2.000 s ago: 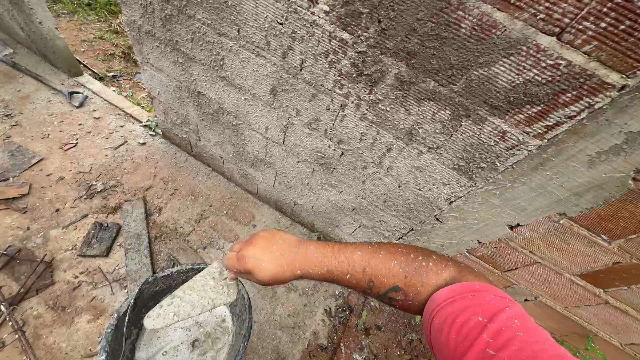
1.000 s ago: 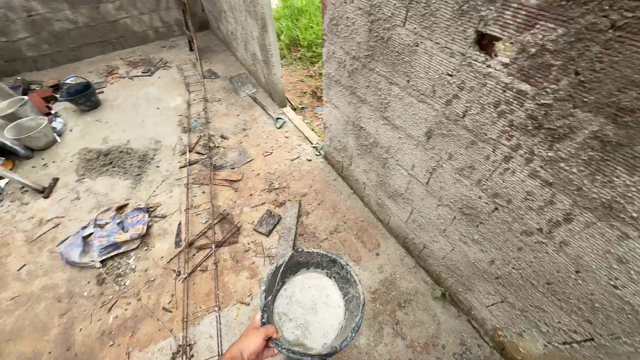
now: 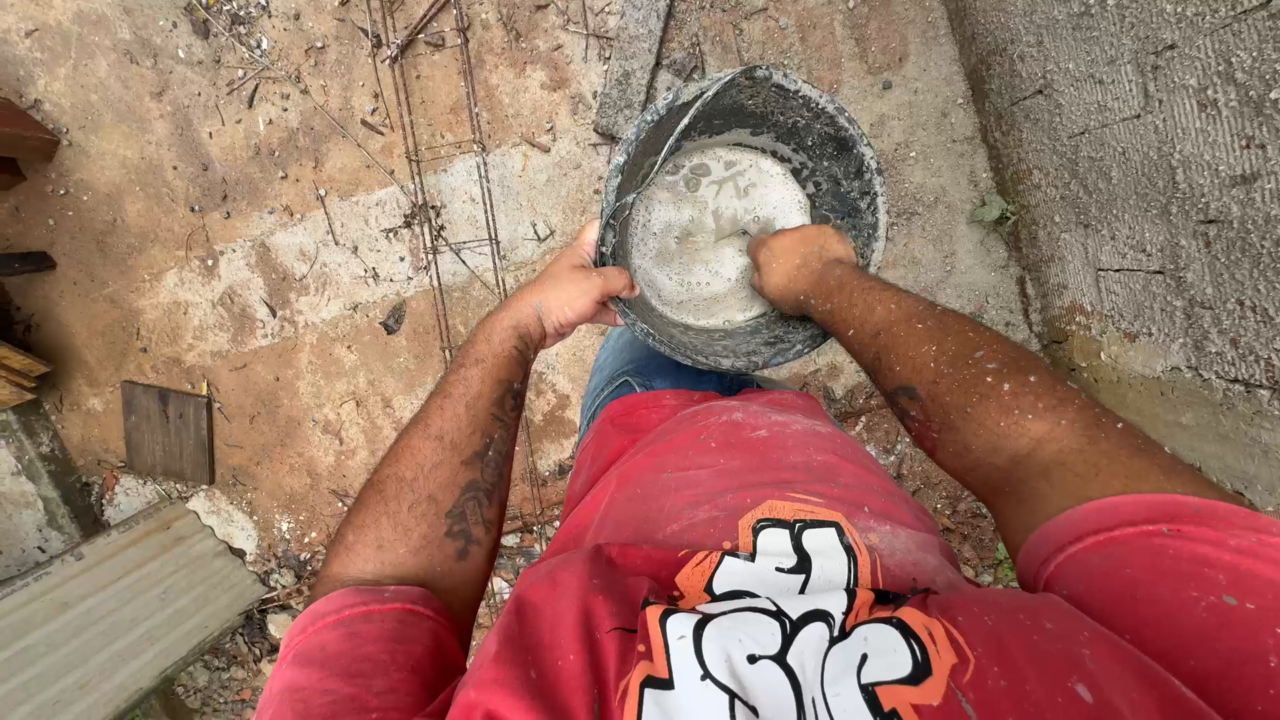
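Observation:
A black plastic bucket (image 3: 850, 160) with a wire handle holds wet grey mortar (image 3: 715, 200), its surface bubbly. My left hand (image 3: 580, 285) grips the bucket's left rim, thumb over the edge. Inside the bucket, at the right of the mortar, my right hand (image 3: 800, 268) is closed with its fingertips low at the mortar's surface; whatever it holds is hidden in the mix. The bucket is in front of my body, above my jeans.
A rough, mortar-splashed wall (image 3: 1150, 170) runs along the right. Long steel rebar ties (image 3: 430, 200) lie on the dirty floor at left. A concrete strip (image 3: 635, 65) lies beyond the bucket. A square wooden piece (image 3: 168, 432) and a corrugated sheet (image 3: 120, 620) are at lower left.
My right hand, out of view a second ago, is now in the bucket. Two seconds ago it was at the bucket with mortar on a flat tool. The view has tilted down.

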